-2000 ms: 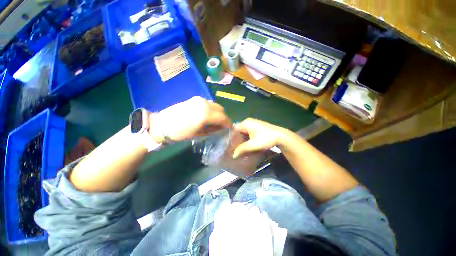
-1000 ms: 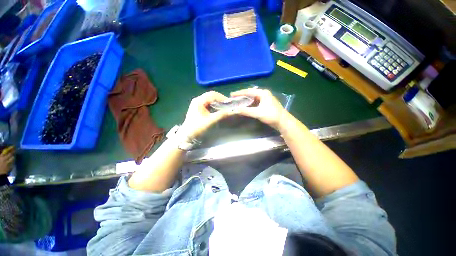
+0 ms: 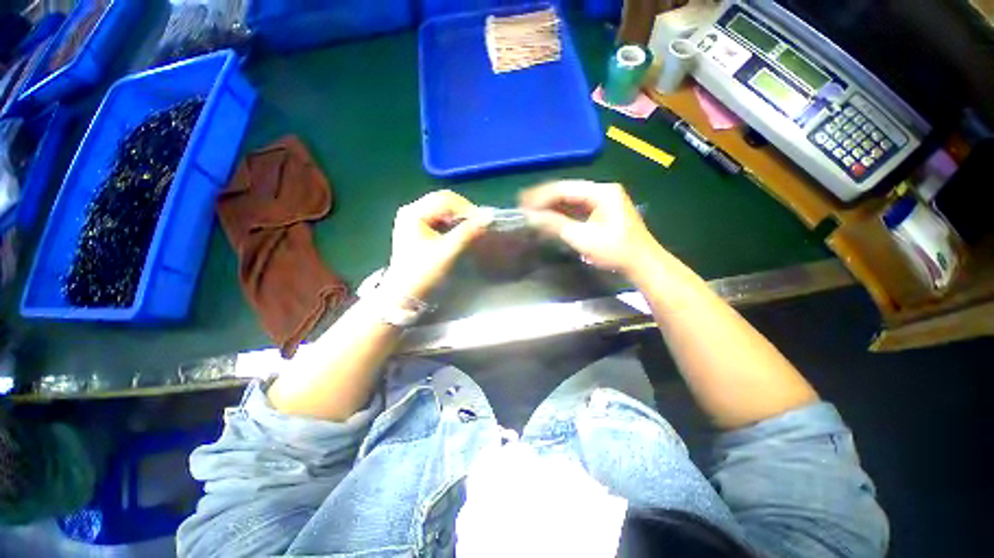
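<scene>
A clear plastic bag (image 3: 506, 218) is held above the green mat near the bench's front edge. My left hand (image 3: 434, 237) grips its left end between thumb and fingers. My right hand (image 3: 594, 223) is at its right end, blurred, thumb and fingers pinched together at the bag's edge. The bag's contents cannot be made out. A shallow blue tray (image 3: 507, 125) lies beyond my hands, with a row of tan pins (image 3: 523, 41) at its back.
A blue bin of dark thin parts (image 3: 136, 202) and a brown cloth (image 3: 276, 234) are at left. A yellow strip (image 3: 640, 146), green-edged tape roll (image 3: 625, 76), black marker (image 3: 708, 148) and counting scale (image 3: 807, 98) are at right. The metal edge (image 3: 534, 324) runs in front.
From two seconds ago, the view has swung left, showing the brown cloth. Since one second ago, the hands have turned the bag flatter, and the right hand has moved slightly right and up.
</scene>
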